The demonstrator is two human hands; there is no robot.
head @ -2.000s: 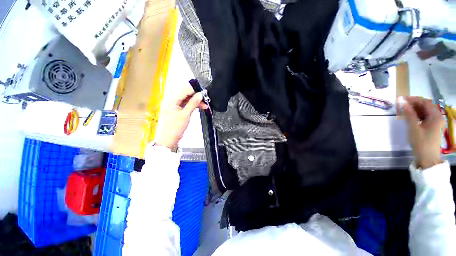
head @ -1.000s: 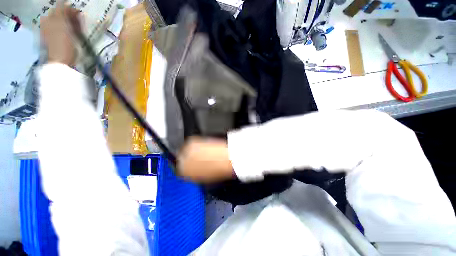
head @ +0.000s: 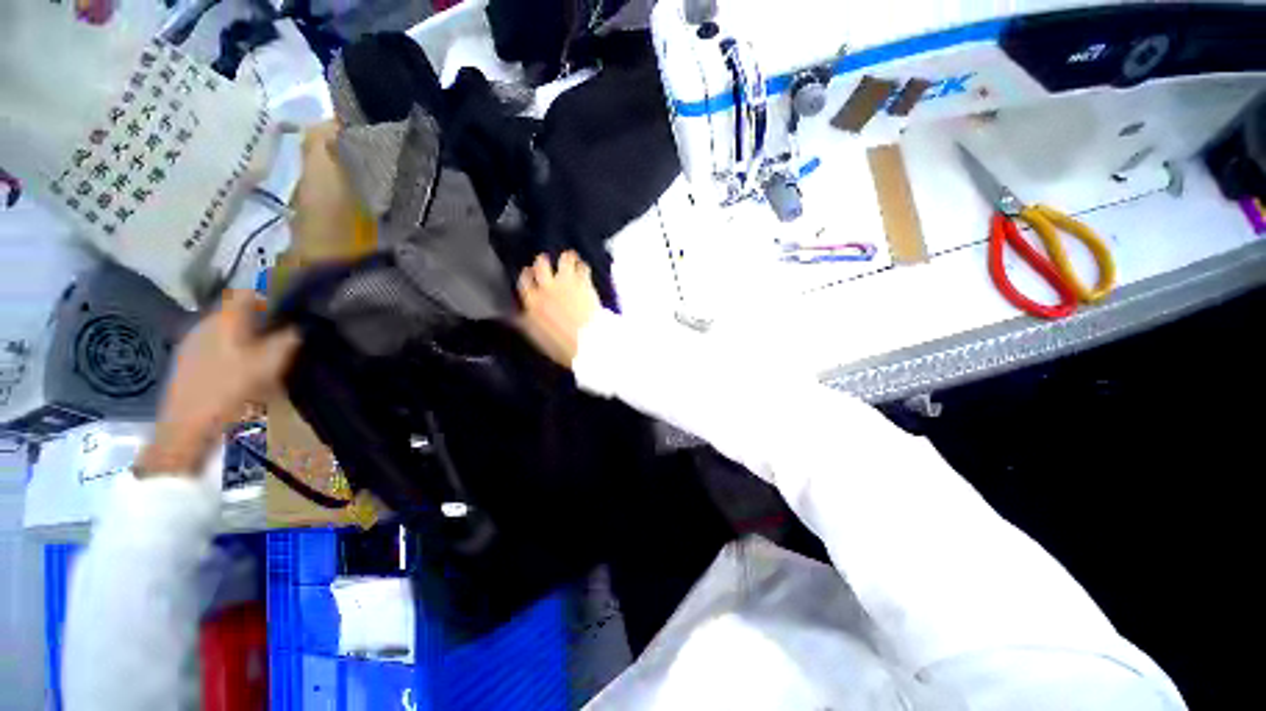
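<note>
The black garment (head: 597,153) with grey checked panels (head: 465,257) lies bunched over the left of the machine table and hangs past its front edge. My left hand (head: 222,375) is blurred at the garment's left side, its fingers closed on the dark cloth edge. My right hand (head: 558,299) rests on the garment in the middle, fingers bent onto the cloth; whether it grips is unclear. A narrow dark strip (head: 292,472) hangs below my left hand, over the cardboard.
The white sewing machine (head: 889,70) stands behind right. Red-and-yellow scissors (head: 1041,250), a tan strip (head: 896,204) and small snips (head: 829,253) lie on the table (head: 750,327). Cardboard (head: 313,195) and a fan-vented grey box (head: 111,347) are left, a blue crate (head: 521,660) below.
The garment has been shifted and bunched leftward, off the table beside the machine. The long dark strip is no longer stretched between my hands. My right hand has moved up onto the cloth.
</note>
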